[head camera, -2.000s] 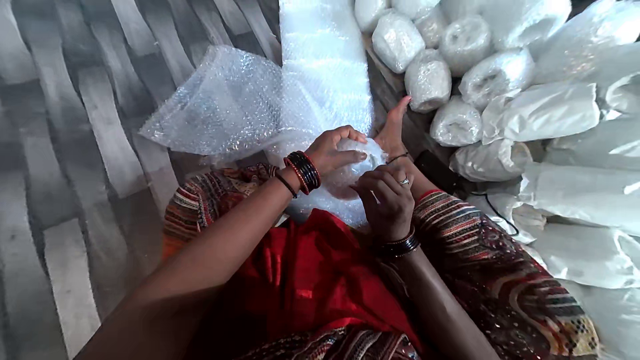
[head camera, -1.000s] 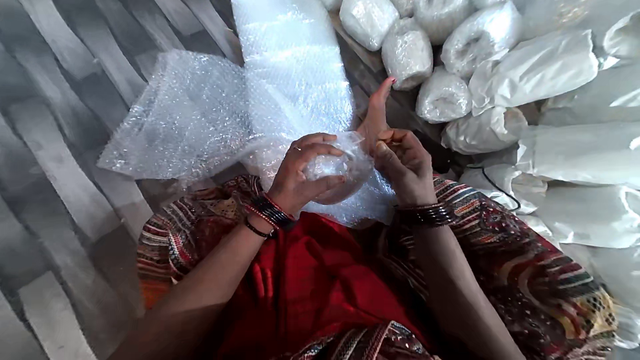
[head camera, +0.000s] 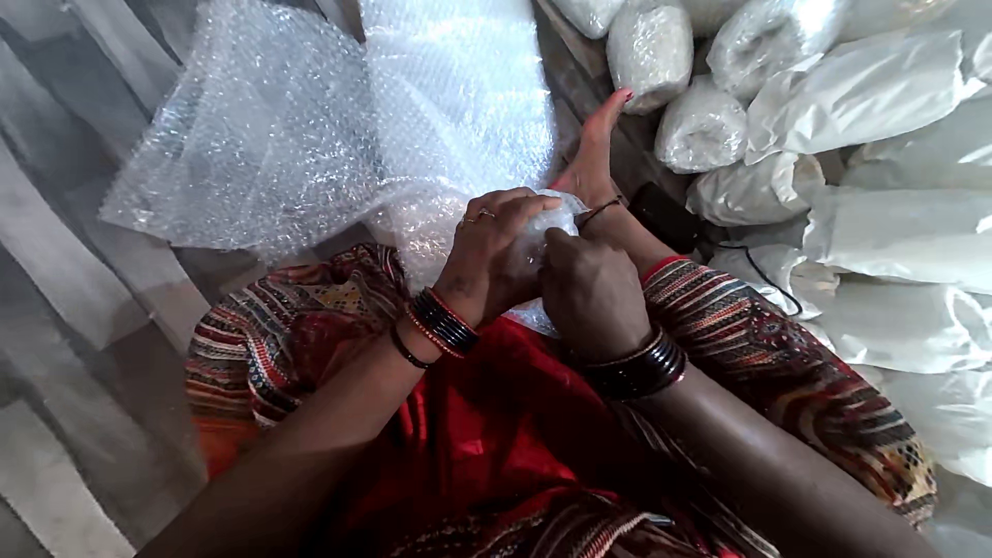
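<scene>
Between my hands, above my lap, is a rounded bundle in clear bubble wrap (head camera: 542, 225); what is inside cannot be made out. My left hand (head camera: 496, 252) curves around its left side, fingers over the top. The curled fingers of my right hand (head camera: 593, 291) press against its right side, and their tips are hidden. A wide strip of bubble wrap (head camera: 461, 93) runs away from the bundle across the floor. Joined or overlapping it at the left lies a loose, spread sheet of bubble wrap (head camera: 263, 139).
Several bubble-wrapped bundles (head camera: 651, 50) lie at the upper right, beside white plastic-wrapped packages (head camera: 899, 232) down the right side. A black object (head camera: 663, 215) with a thin cord sits near my bare foot (head camera: 597, 147). Grey patterned flooring (head camera: 70, 256) spans the left.
My right hand has turned from spread fingers to curled ones against the bundle. My left hand has shifted its hold, its fingers now over the bundle's top.
</scene>
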